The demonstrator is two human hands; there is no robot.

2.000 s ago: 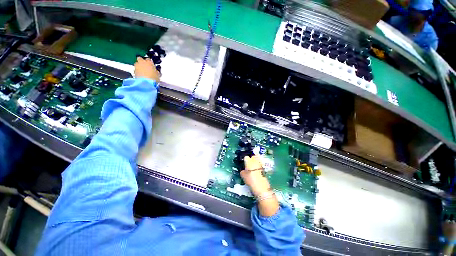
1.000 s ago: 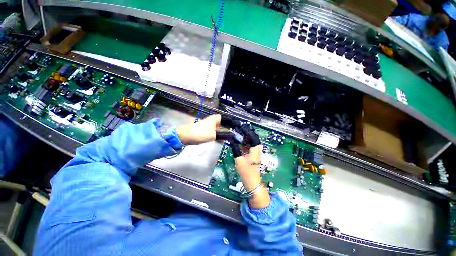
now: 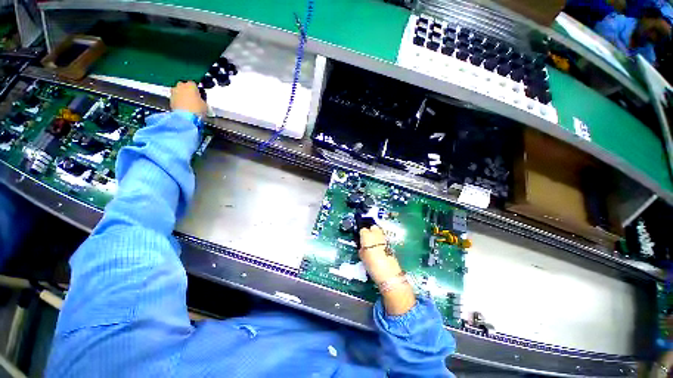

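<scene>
A large green circuit board (image 3: 409, 255) lies between the conveyor rails in front of me. Several round black capacitors (image 3: 349, 221) stand at its upper left. My right hand (image 3: 375, 247) is over the board beside them, its black-covered fingertips pointing down; what they touch cannot be made out. My left hand (image 3: 189, 100) is at the left end of the white foam tray (image 3: 269, 100), beside the remaining black cans (image 3: 221, 71). Its fingertips are hidden, so I cannot tell whether it holds one.
Another filled green board (image 3: 92, 148) lies between the rails at left. Black component bins (image 3: 369, 118) and an open cardboard box (image 3: 557, 184) stand behind the rail. A second foam tray (image 3: 480, 70) is on the green shelf. A blue coiled cord (image 3: 297, 74) hangs down. Another person is at top right.
My left hand has gone from the board back left to the foam tray, where it also was two seconds ago. My right hand remains over the board. More of the standing capacitors now show.
</scene>
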